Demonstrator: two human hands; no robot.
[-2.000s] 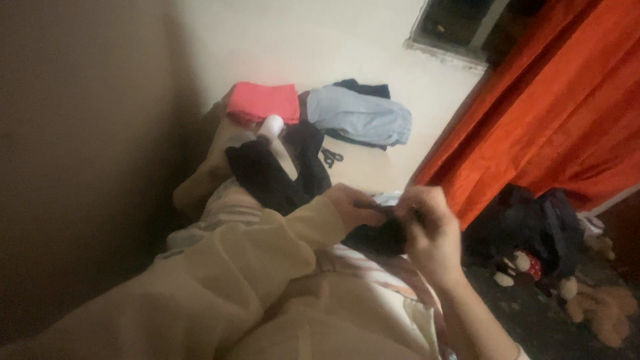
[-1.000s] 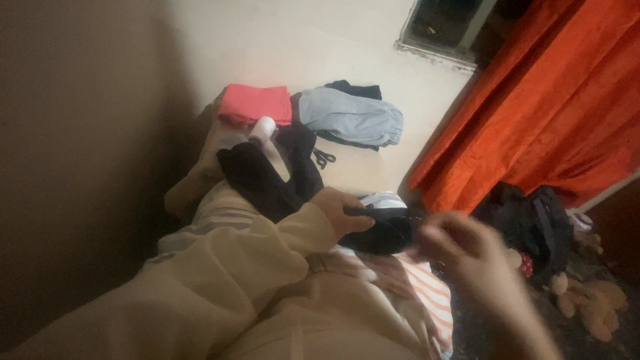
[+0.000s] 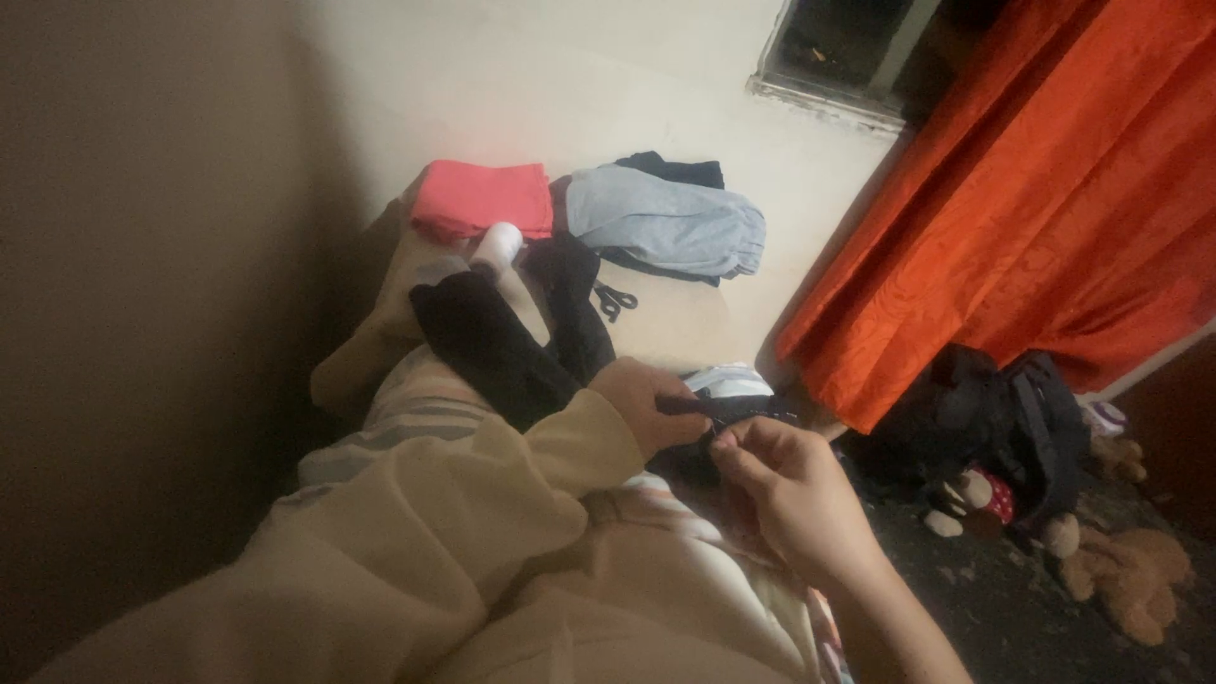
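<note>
Black trousers (image 3: 499, 347) lie across my lap, with one end running up onto the beige seat. My left hand (image 3: 648, 404) grips a folded edge of the black cloth, which shows light stitches along it. Close to its right, my right hand (image 3: 774, 461) has thumb and fingertips pinched together at that edge; a needle or thread between them is too small to make out. Black-handled scissors (image 3: 616, 300) rest on the seat above my left hand. A white thread spool (image 3: 497, 249) lies beside the upper part of the black cloth.
Folded coral cloth (image 3: 483, 198) and light blue elastic-edged clothing (image 3: 665, 217) lie at the seat's back by the wall. An orange curtain (image 3: 988, 218) hangs at right beside a window (image 3: 855, 57). Below are a black bag (image 3: 1007, 427) and plush toys (image 3: 1130, 575) on the floor.
My right hand, out to the right of the cloth a second ago, is back beside my left hand at the edge. My left hand keeps its hold on the black cloth.
</note>
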